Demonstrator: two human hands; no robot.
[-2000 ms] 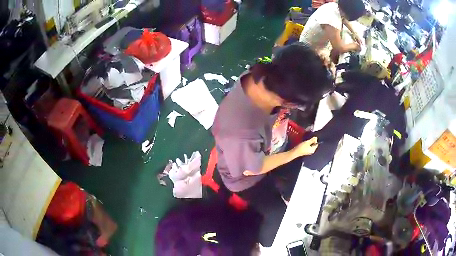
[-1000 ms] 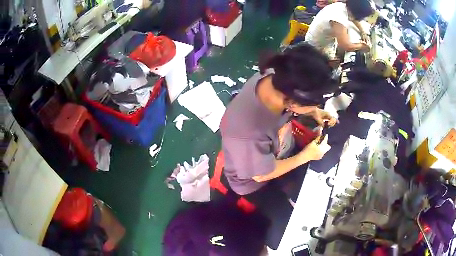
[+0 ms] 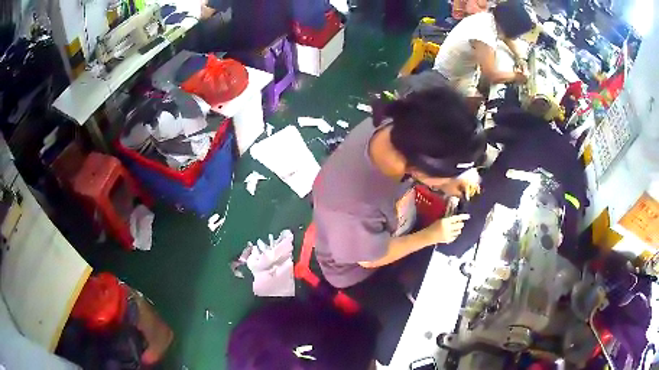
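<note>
Neither of my hands is in the picture. Nearest in front of me, at the bottom, is a purple cloth shape (image 3: pixel 300 336) with a small pale mark on it, cut off by the lower edge. To its right a multi-thread sewing machine (image 3: pixel 506 289) stands on a white table (image 3: pixel 423 311). A phone-like object (image 3: pixel 423 363) is cut off at the table's near end. Dark cloth (image 3: pixel 538 152) lies beyond the machine.
A seated person in grey (image 3: pixel 354 202) works at the table; another in white (image 3: pixel 466 54) sits farther back. A blue and red bin (image 3: pixel 191 191) holds grey scraps. Red stool (image 3: pixel 108 188), red bag (image 3: pixel 217 79) and pale cloth (image 3: pixel 273 267) on the green floor are at left.
The view has shifted slightly. The person in grey has brought the second hand up to the dark cloth since the oldest frame, and the hands are now a little apart.
</note>
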